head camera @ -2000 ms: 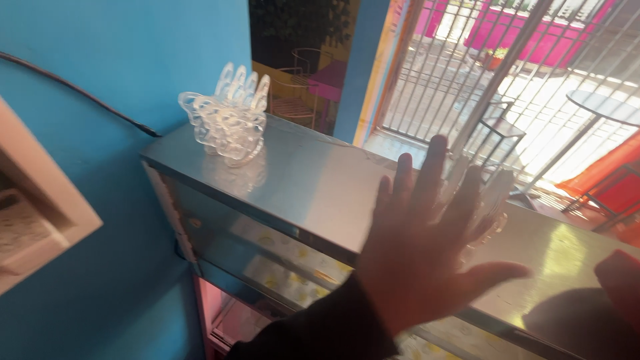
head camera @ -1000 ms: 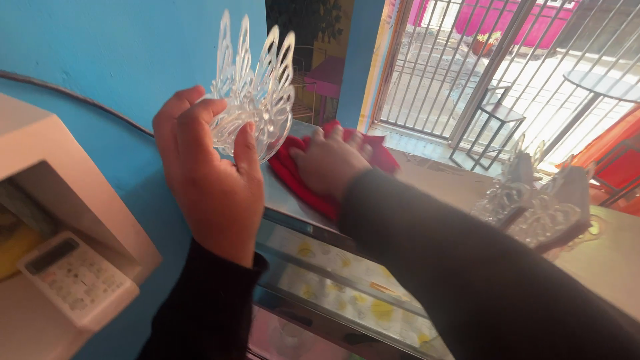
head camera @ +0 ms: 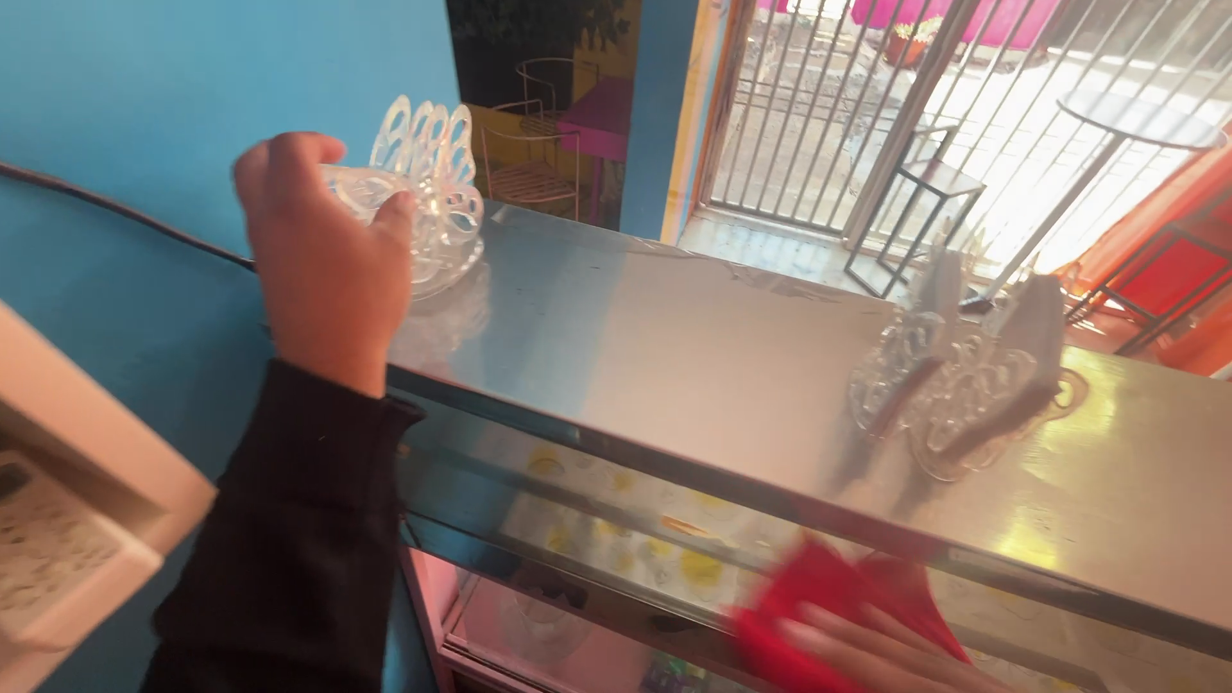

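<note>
At the left end of the metal countertop [head camera: 712, 356], my left hand [head camera: 332, 260] grips a clear plastic openwork holder [head camera: 438, 207], whose base is at the metal surface. A red cloth [head camera: 837, 616] is in my right hand [head camera: 866, 654], blurred at the lower right, in front of the counter's front edge. On the right part of the counter stands a second clear openwork holder [head camera: 972, 395] with upright pieces in it.
Under the top is a glass-fronted case [head camera: 616, 539] with yellow-patterned lining. A blue wall [head camera: 212, 96] and a black cable [head camera: 115, 207] lie left, with a pale box-like device [head camera: 87, 433] below. Behind are a barred gate [head camera: 818, 115], a stool [head camera: 934, 183] and a round table [head camera: 1136, 117].
My right hand with the red cloth has moved from the counter's left part to the lower right, off the top. The left holder, beside my left hand a second ago, is now gripped lower, at the surface.
</note>
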